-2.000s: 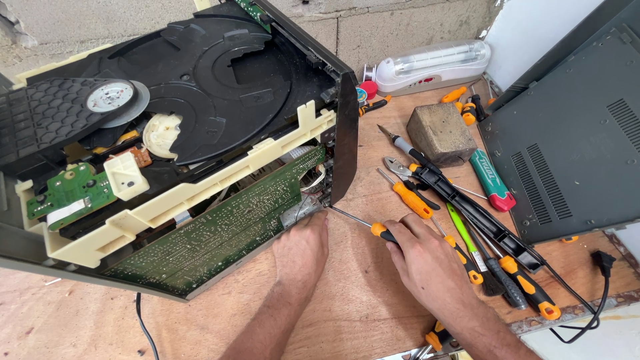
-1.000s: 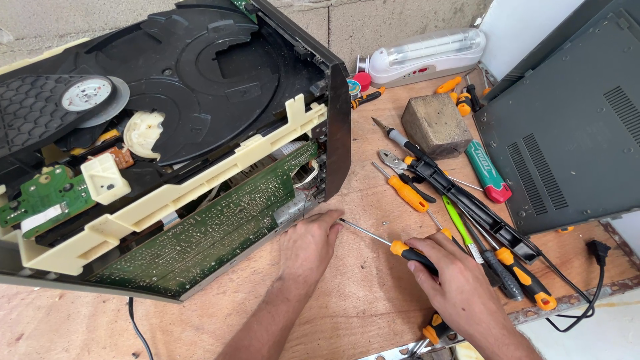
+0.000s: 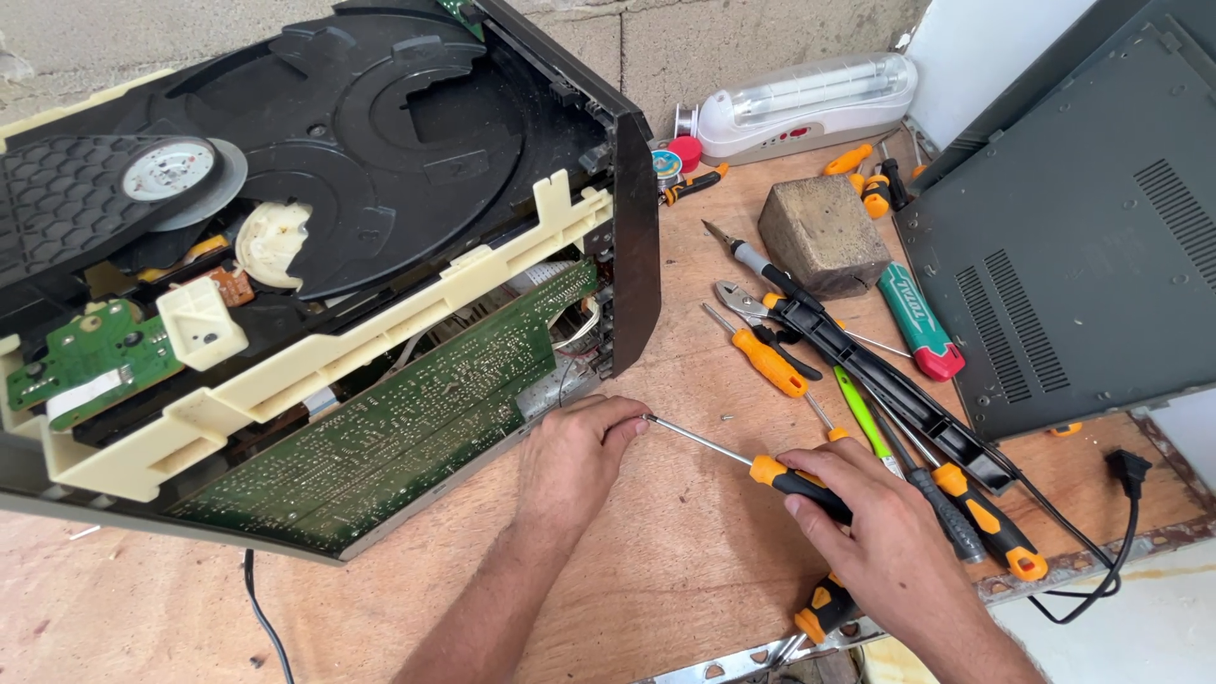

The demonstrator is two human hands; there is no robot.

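Note:
My right hand (image 3: 869, 532) grips the black and orange handle of a screwdriver (image 3: 703, 441), its shaft pointing left. The thumb and forefinger of my left hand (image 3: 579, 456) are pinched together at the screwdriver's tip; a tiny dark thing, perhaps a screw, shows there, but I cannot tell for certain. Just left of that hand is the green circuit board (image 3: 408, 427) in the lower side of an opened disc-changer unit (image 3: 636, 247). The unit's black disc tray (image 3: 380, 142) and a cream plastic rail (image 3: 332, 366) lie above the board.
On the wooden table (image 3: 608, 608) at the right lie a soldering iron (image 3: 760, 266), slip-joint pliers (image 3: 746, 299), an orange screwdriver (image 3: 769, 361) and a green-and-red cutter (image 3: 920, 323). A block (image 3: 825, 233), white lamp (image 3: 807, 104) and vented grey metal panel (image 3: 1064, 237) stand behind. A power plug (image 3: 1128, 470) hangs at the right edge.
The screwdriver's tip and my left hand have moved away from the metal bracket at the board's right end. My left fingers now pinch at the tip.

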